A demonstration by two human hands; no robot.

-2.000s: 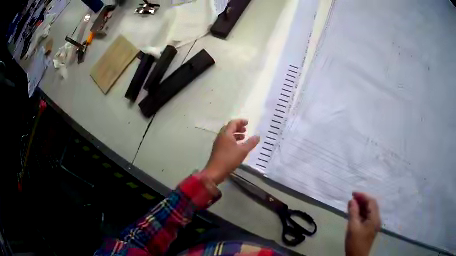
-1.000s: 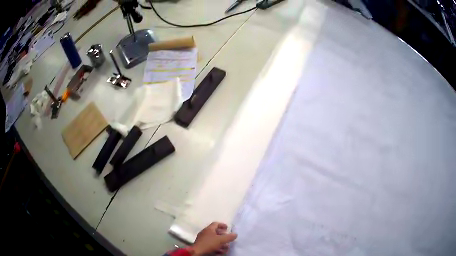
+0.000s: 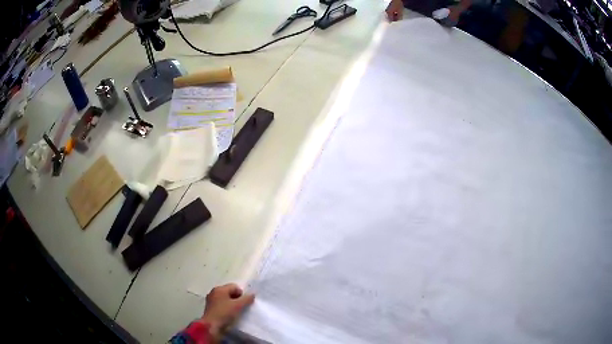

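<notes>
The large white-bluish marker paper [image 3: 429, 181] lies over the pale fabric lay [image 3: 305, 161], whose cream edge shows as a narrow strip along the paper's left side. My left hand [image 3: 227, 308] is at the bottom left, with thumb and fingers pinched on the near left corner of the paper. The paper is slightly creased beside it. My right hand is not in view.
Black weights [image 3: 168, 234] and a brown board [image 3: 95, 191] lie left; another weight [image 3: 241, 148] is beside a printed sheet [image 3: 201, 107]. A metal stand base [image 3: 158, 82] has a cable. Another person's hand [image 3: 394, 9] is at the paper's far corner, near shears [image 3: 295, 20].
The paper's left edge has moved left over the cream strip. My left hand stays at the near corner. My right hand and the near shears, seen earlier, are out of view. The far person's hand now shows.
</notes>
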